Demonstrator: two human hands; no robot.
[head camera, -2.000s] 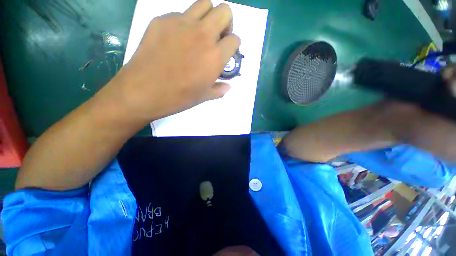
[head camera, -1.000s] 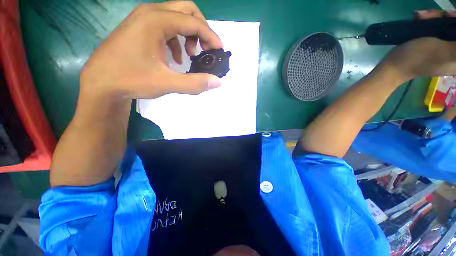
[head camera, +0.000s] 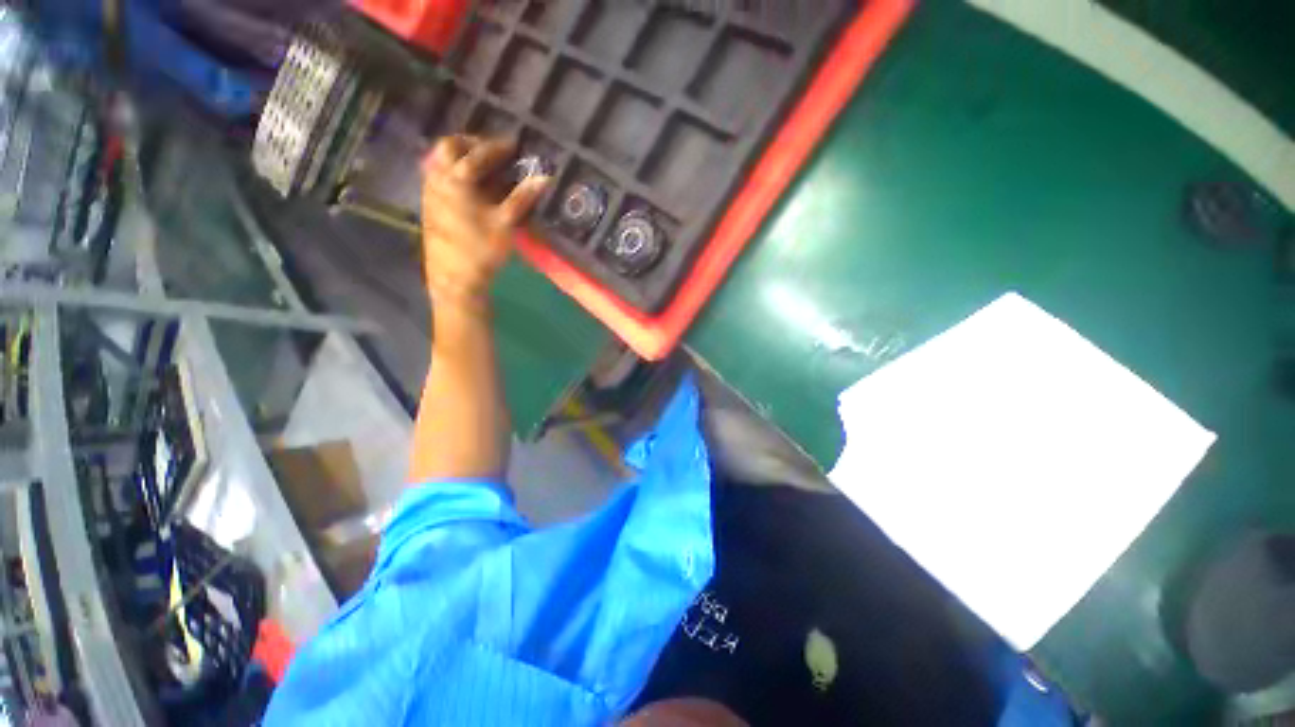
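Note:
My left hand (head camera: 476, 206) is over the near row of pockets in the black compartment tray (head camera: 665, 154). Its thumb and fingers are around a round black lens unit (head camera: 531, 171) at one pocket; the hand partly hides it. Two more lens units, one (head camera: 580, 208) beside it and one (head camera: 635, 242) in the corner pocket, sit in the same row with pale ring centres. My right hand is out of the picture, and so is the screwdriver.
A red crate rim (head camera: 739, 213) surrounds the tray. The white paper (head camera: 1025, 462) lies on the green bench (head camera: 909, 185). The mesh-topped dish (head camera: 1250, 611) is blurred at the right edge. Pale slotted trays (head camera: 301, 114) stand beyond my hand; shelving (head camera: 199, 412) is at left.
The view has swung left to the tray. My left hand has moved with the unit from above the paper to the tray. My right hand and the screwdriver have left the picture.

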